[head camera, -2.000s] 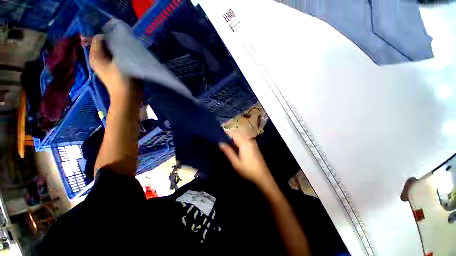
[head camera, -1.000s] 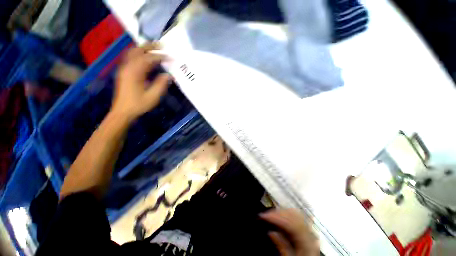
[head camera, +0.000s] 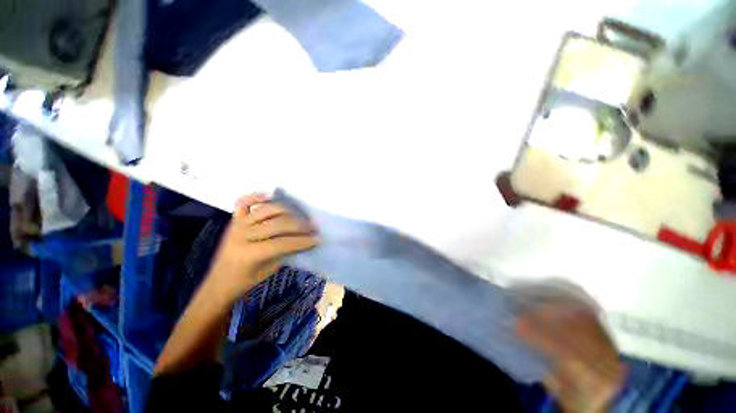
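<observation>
My left hand (head camera: 262, 242) grips the left end of a grey-blue collar piece (head camera: 403, 278). The piece is a long strip stretched across the table's front edge, grey-blue side showing. My right hand (head camera: 577, 343) is blurred and holds the strip's right end. Another grey-blue piece (head camera: 339, 36) lies on the table at the top, beside a dark navy piece (head camera: 194, 36). A narrow grey-blue strip (head camera: 129, 89) lies left of them and reaches toward the table's edge.
The white table (head camera: 266, 121) holds the machine bed (head camera: 581, 153) at the right, with red-handled scissors (head camera: 714, 246) on its near side. Another machine (head camera: 56, 40) is at top left. Blue crates (head camera: 129, 282) with fabric stand below left.
The view has swung toward the machine bed. A second ago both hands were apart with no piece seen in them; now they hold the grey-blue strip between them at the table's edge.
</observation>
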